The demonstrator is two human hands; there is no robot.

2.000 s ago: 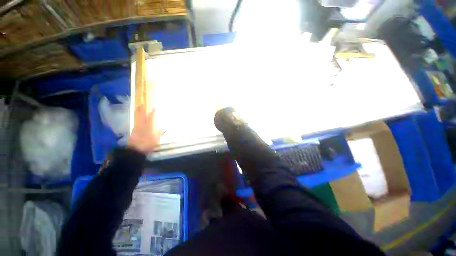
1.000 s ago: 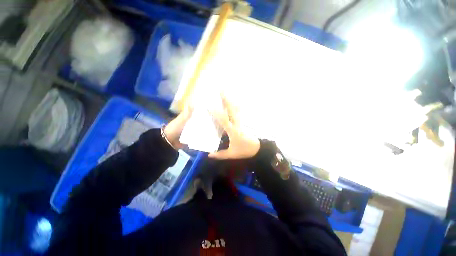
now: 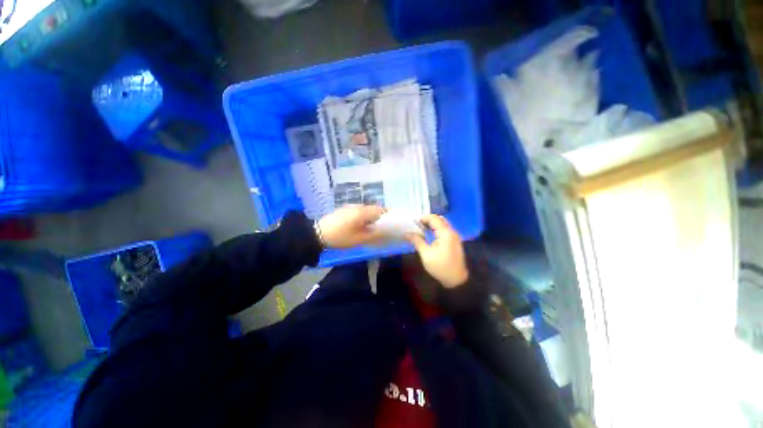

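My left hand (image 3: 353, 226) and my right hand (image 3: 443, 253) hold a small white flat pack (image 3: 398, 226) between them, over the near side of a deep blue tote (image 3: 458, 134). My left hand grips its left end and my right hand its right end. In the tote, printed sheets (image 3: 360, 138) with text and pictures lie over stacked white pieces. A further row of white pieces (image 3: 311, 180) lies at their left. What the pack is exactly cannot be told.
The white bench (image 3: 661, 276) with a wooden strip stands at the right. Behind it, a blue bin (image 3: 502, 84) holds crumpled white film (image 3: 556, 92). A small blue bin with dark parts (image 3: 138, 272) and a blue stool (image 3: 159, 109) stand at the left.
The view has swung left from the bench to the blue tote. Both hands have moved from the bench edge to over the tote, with the white pack between them.
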